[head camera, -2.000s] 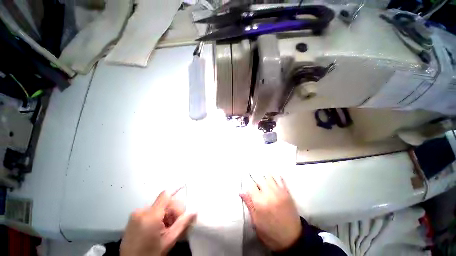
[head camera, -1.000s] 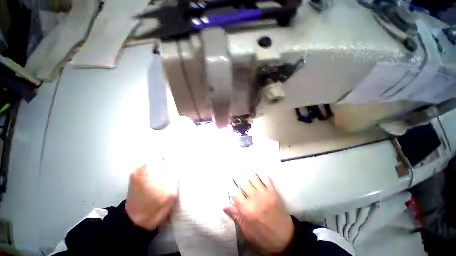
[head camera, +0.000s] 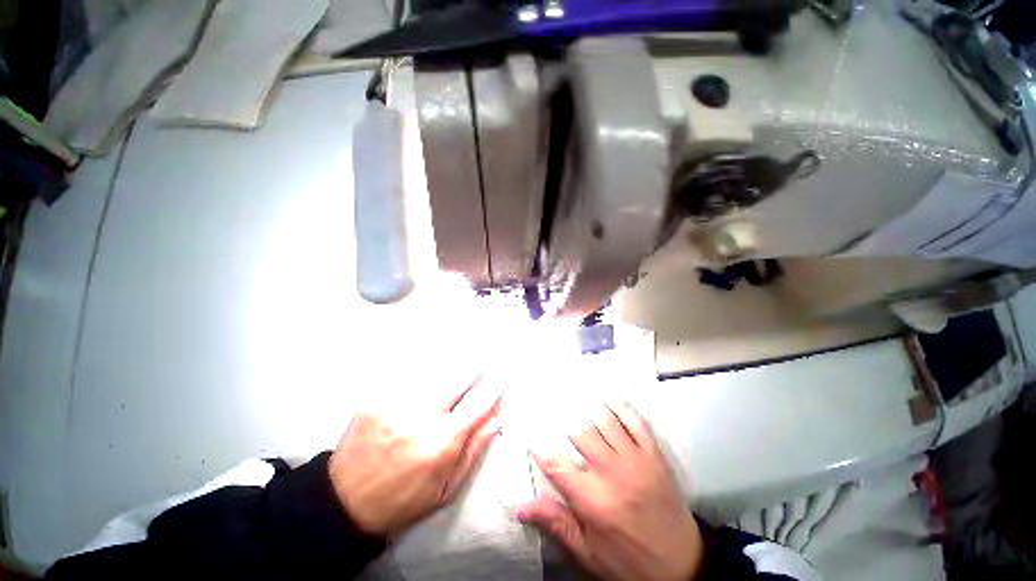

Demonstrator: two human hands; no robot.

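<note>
A cream fabric panel lies under my hands and runs up into the white glare below the sewing machine head. My left hand lies on the panel's left part, fingers towards the needle area. My right hand lies flat on its right side, fingers slightly spread, thumb pointing left. Both hands press the cloth down. The needle and the cloth's far end are lost in the glare. The machine lamp hangs left of the head.
Thread snips rest on top of the head. Small scissors lie under the machine arm. Narrow cut pieces lie at the far left. Stacked cut panels hang at the lower right. A dark panel is at the bed's right end.
My left hand has moved right and now lies with extended fingers nearer my right hand. Less of the panel shows between them. The view has shifted, and the machine head looks larger.
</note>
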